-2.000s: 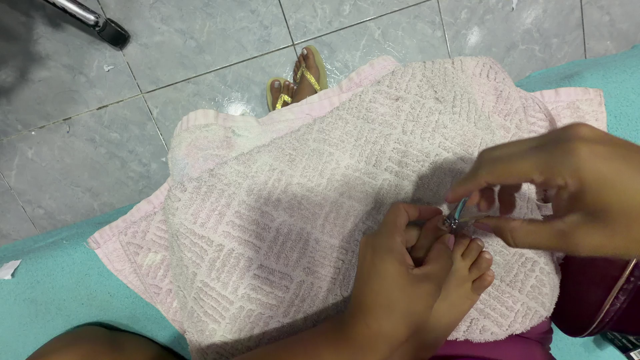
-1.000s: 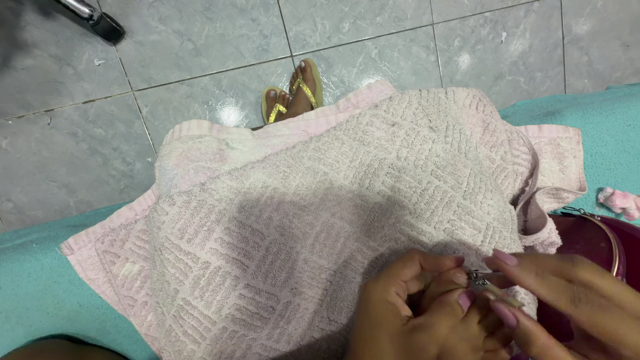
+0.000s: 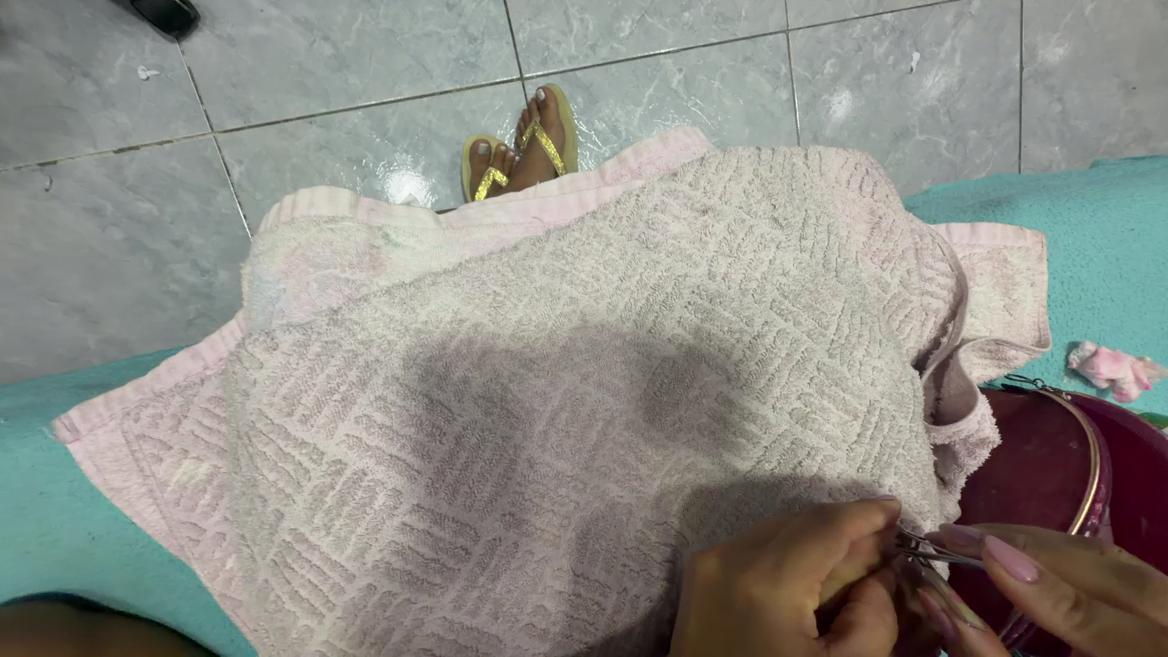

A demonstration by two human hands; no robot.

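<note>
My left hand (image 3: 785, 584), at the lower right of the view, is closed around the toes of a bare foot, which it now mostly hides. My right hand (image 3: 1058, 584) grips small metal nippers (image 3: 949, 555) between thumb and fingers. Their tips reach the fingertips of my left hand, where the toes are; the exact contact is too small to tell. Beneath and beside the hands spreads a pale pink textured towel (image 3: 584, 365).
Feet in yellow flip-flops (image 3: 547, 146) stand on the grey tiled floor (image 3: 365, 55). At right are a dark red zipped case (image 3: 1027, 456) and a crumpled pink-and-white wad (image 3: 1115, 370) on a teal surface (image 3: 1095, 201). A dark object end (image 3: 169, 14) is at top left.
The toes showed beside my left hand two seconds ago and are now mostly hidden. Both hands sit lower in the frame, and the view has shifted, bringing the pink-and-white wad in.
</note>
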